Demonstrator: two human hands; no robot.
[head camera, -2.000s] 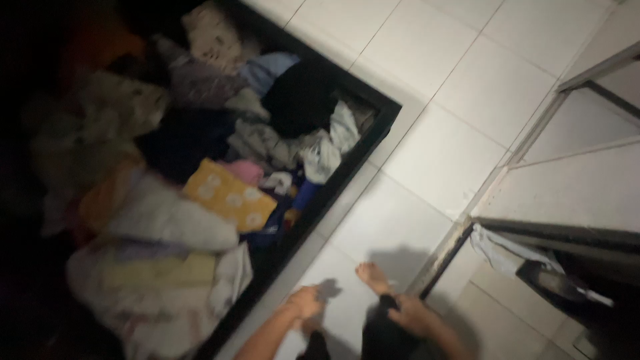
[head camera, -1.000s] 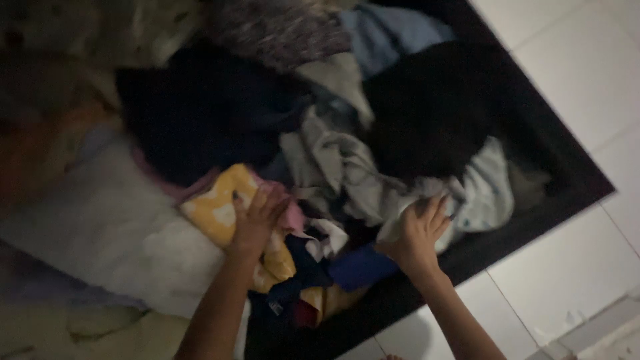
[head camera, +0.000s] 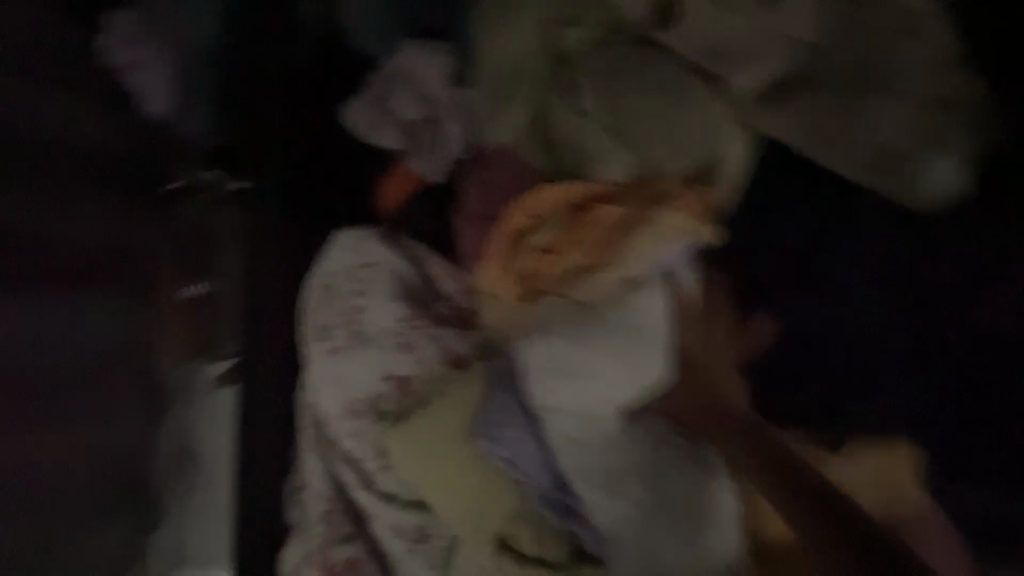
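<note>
Dim and blurred, my right hand (head camera: 704, 368) reaches in from the lower right and touches the edge of a white cloth (head camera: 600, 352). Whether its fingers grip the cloth is unclear. An orange cloth (head camera: 576, 240) lies crumpled just above the white one. To their left is a white patterned cloth (head camera: 360, 320), with a pale yellow cloth (head camera: 448, 456) and a lavender cloth (head camera: 512, 440) beside it. A yellow cloth (head camera: 872, 472) lies near my forearm at the lower right. My left hand is not in view.
Greenish-grey fabric (head camera: 632, 112) lies at the top, with a small pale crumpled cloth (head camera: 408, 104) to its left. A dark upright band, possibly the container's edge, runs down the left side. Beyond it are unclear shapes. Much of the right side is too dark to read.
The view has swung left across the pile, and it is much darker. My right hand has left the grey cloth near the container's corner and is now at the white cloth.
</note>
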